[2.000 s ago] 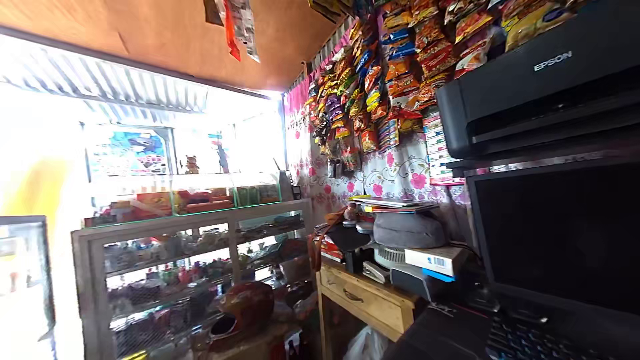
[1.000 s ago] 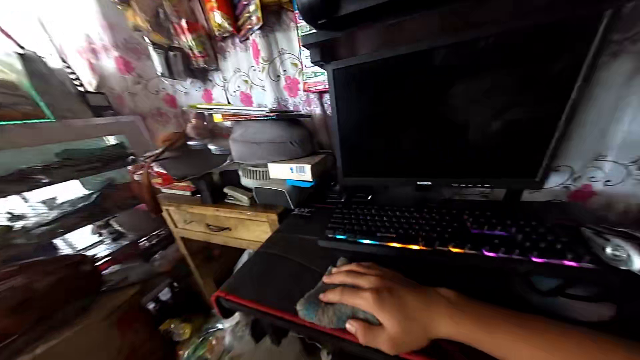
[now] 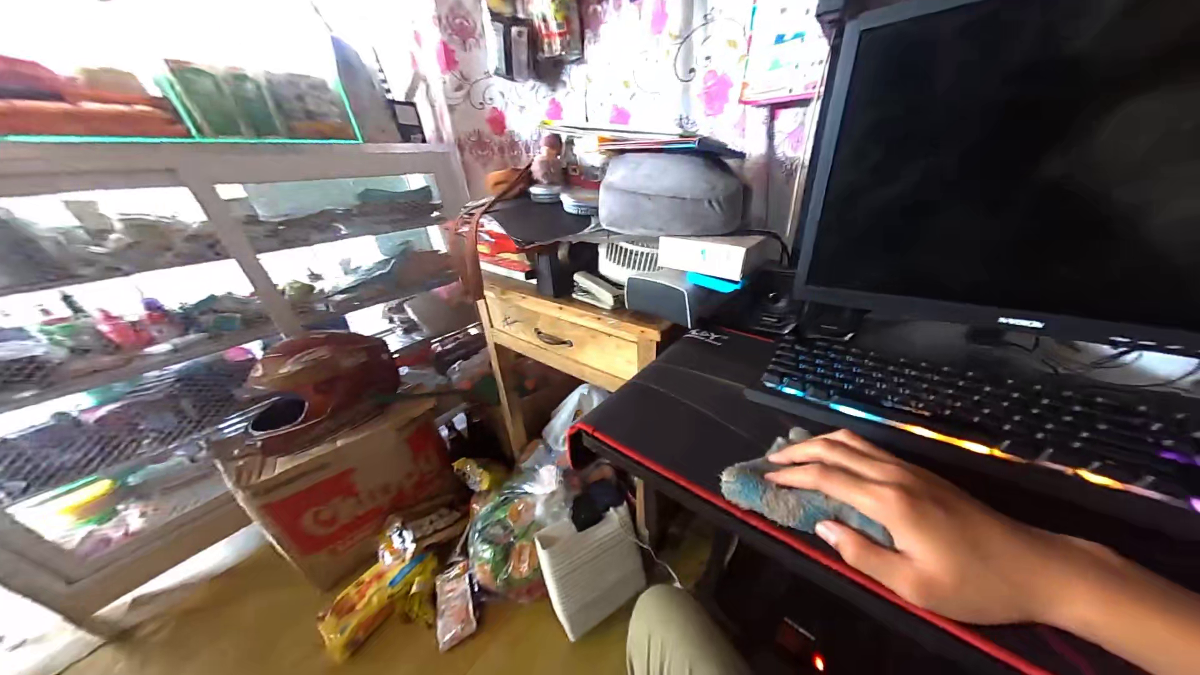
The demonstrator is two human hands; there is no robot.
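Note:
My right hand [image 3: 923, 525] presses a grey-blue cloth [image 3: 764, 492] onto the black desk mat [image 3: 675, 408], close to its red front edge. The fingers lie over the cloth and the thumb rests at its near side. Just beyond the hand is a black keyboard [image 3: 975, 403] with coloured lights along its front. Behind the keyboard stands a monitor [image 3: 1012, 169] with a dark screen. My left hand is not in view.
Left of the desk, a wooden drawer table [image 3: 581, 352] holds a grey cushion [image 3: 670, 192] and a white box [image 3: 712, 255]. A helmet [image 3: 328, 375] sits on a cardboard box [image 3: 347, 487] before glass shelves. Snack packs [image 3: 375, 600] and a white container [image 3: 592, 567] stand low down.
The view has swung down to the desk since the oldest frame. My right hand, absent there, appears with the cloth one second ago and is still on it at the desk's front edge.

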